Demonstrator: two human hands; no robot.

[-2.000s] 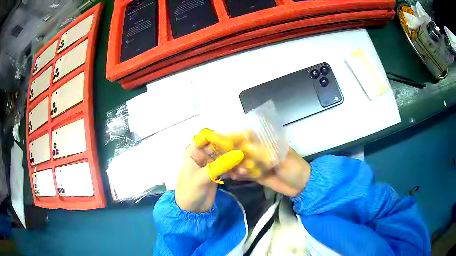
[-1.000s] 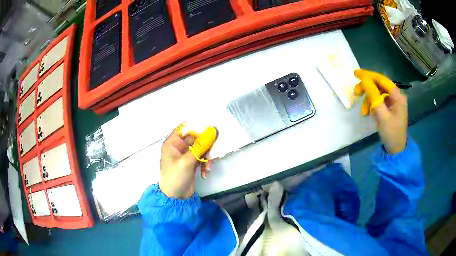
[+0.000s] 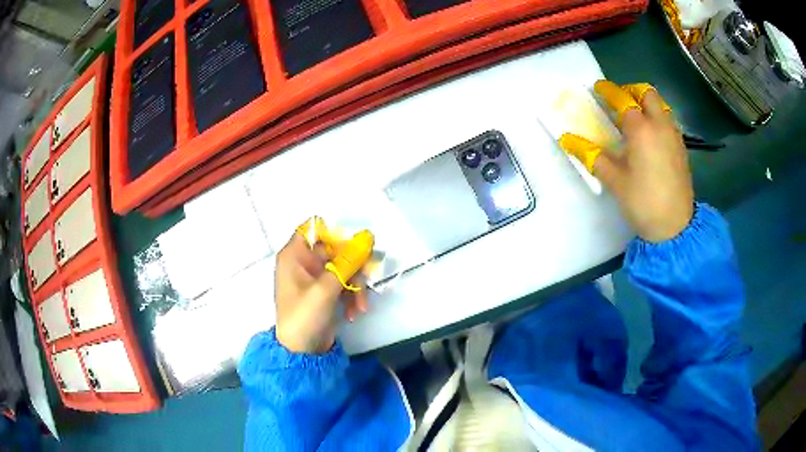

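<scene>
A grey phone back (image 3: 508, 190) with three round lenses lies tilted on the white work mat (image 3: 495, 282). A clear film (image 3: 408, 231) lies over its left part, hard to see. My left hand (image 3: 318, 278), with yellow finger cots, pinches the film's left end. My right hand (image 3: 645, 159) is at the mat's right end, its cot-covered fingers around the cream-yellow block (image 3: 579, 115), thumb on one side and fingers on the other. Whether it grips the block firmly is hard to tell.
Red-orange foam trays (image 3: 353, 75) with dark slabs stand stacked behind the mat. Another tray (image 3: 110, 291) with pale backs lies at left. Whitish film sheets (image 3: 216, 243) lie at the mat's left end. A metal dish (image 3: 720, 93) and a black stick (image 3: 704, 143) are at right.
My right hand has left the film and moved right to the cream-yellow block, its fingers now around it. My left hand stays at the film's left end. The view has shifted slightly.
</scene>
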